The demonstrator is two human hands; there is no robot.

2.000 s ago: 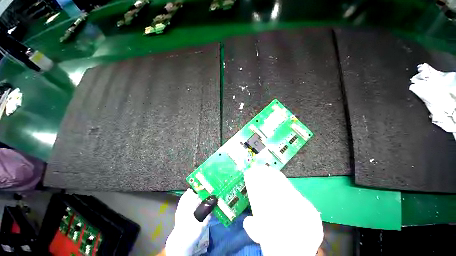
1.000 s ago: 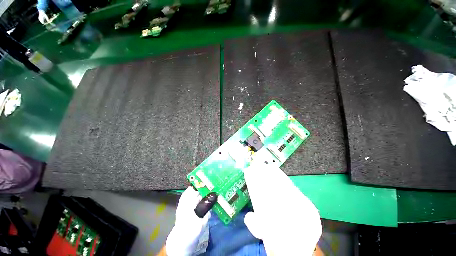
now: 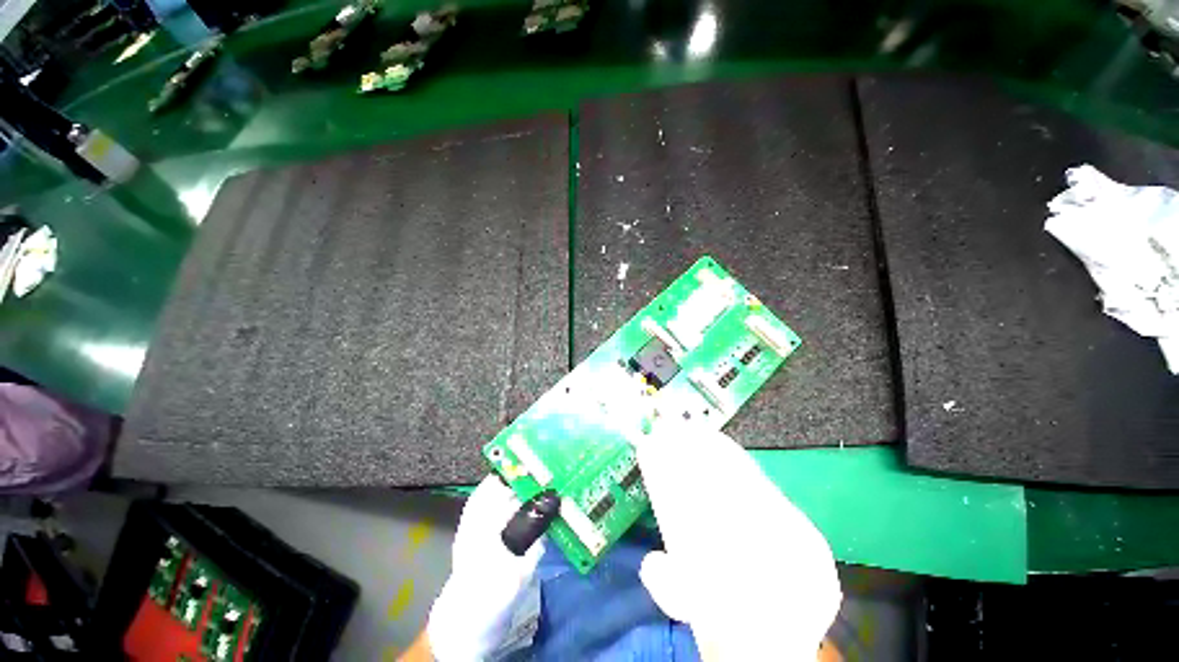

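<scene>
A green circuit board [image 3: 569, 446] is held tilted over the near edge of the middle foam mat, its far end up and to the right. It carries a black block [image 3: 656, 363], pale connector bars and small dark chips. My left hand [image 3: 485, 569], in a white glove with a black cot on the thumb, grips the board's near left end. My right hand [image 3: 737, 543], in a white glove, is at the board's lower right edge near the middle. Its fingertips are washed out by glare, so whether it grips the board or a tool cannot be told.
Three black foam mats [image 3: 349, 310] lie side by side on a glossy green bench [image 3: 116, 291]. A crumpled white cloth [image 3: 1125, 246] lies on the right mat. More boards [image 3: 411, 49] stand at the back. A black tote [image 3: 291, 569] with boards is lower left. Purple fabric [image 3: 45, 440] shows at left.
The board and both hands have hardly moved. A gloved hand and blue sleeve seen at the far upper left one second ago are mostly out of view.
</scene>
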